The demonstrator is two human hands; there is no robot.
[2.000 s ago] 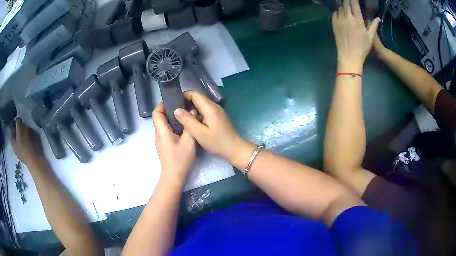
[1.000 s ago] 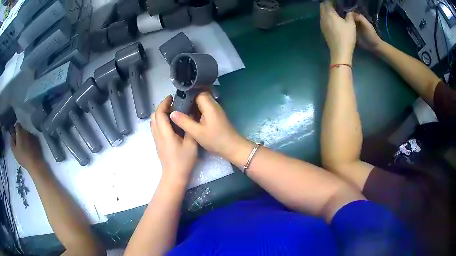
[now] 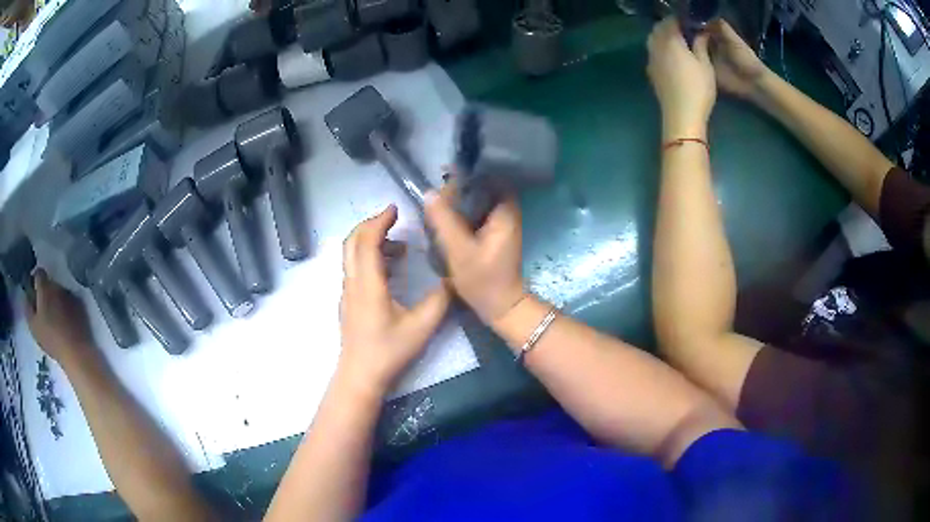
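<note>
A grey blower unit, blurred, is held by its handle in my right hand. Its wide head is up, with the open dark end facing left. My left hand is empty, with fingers and thumb apart, over the white sheet. A second grey unit lies on the sheet behind my hands, its handle running toward my right hand, its lower end partly hidden. More glossy grey units lie in a fanned row to the left.
Jumbled grey heads and a pale ring lie beyond the row. Grey cartons stand upper left. A grey cylinder stands on the green mat. Another person's hand is at left; another person's hands are upper right.
My right hand has moved right with the unit, and my left hand has let go of it and opened. Earlier the unit turned from its spoked grille to its open end.
</note>
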